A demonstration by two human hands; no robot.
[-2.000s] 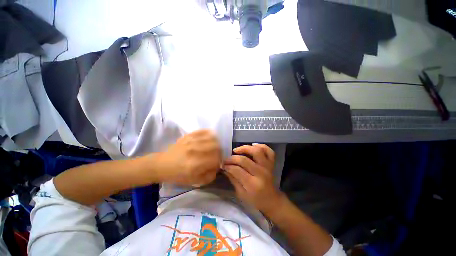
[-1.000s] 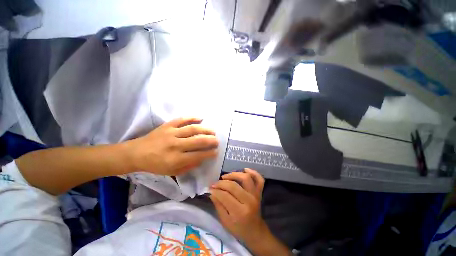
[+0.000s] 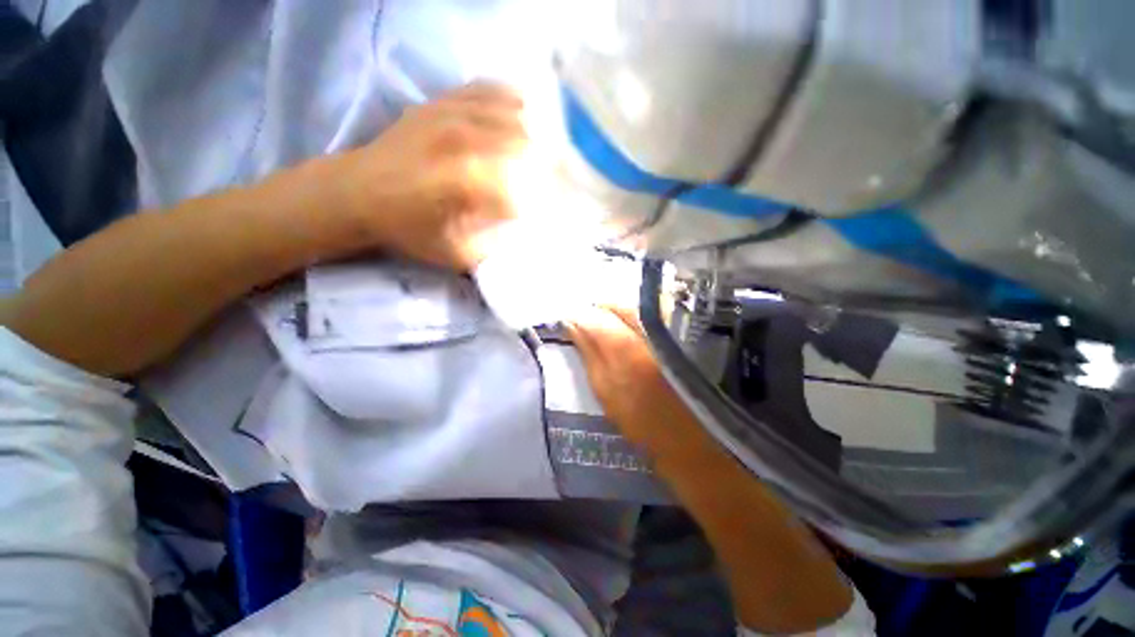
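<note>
The light grey garment panel lies under both forearms, with rectangular pocket or welt stitching, and hangs over the table's front edge. The white sewing machine head with a blue stripe fills the upper right, very close. My left hand lies on the cloth left of the bright needle area, fingers bent and partly washed out. My right hand reaches to the same bright area; its fingertips are lost in glare. Needle and presser foot are hidden by glare, so any grip is unclear.
The curved dark piece with label shows behind the shiny curved metal guard. A small dark cut piece lies beyond it. The table-edge ruler runs along the front. Dark grey cloth is at left, blue plastic below the table.
The view has moved closer, so the machine head now looms large. Both hands have moved up from the table's front edge to the lit needle area. The pocket-stitched part of the panel now shows below my left forearm.
</note>
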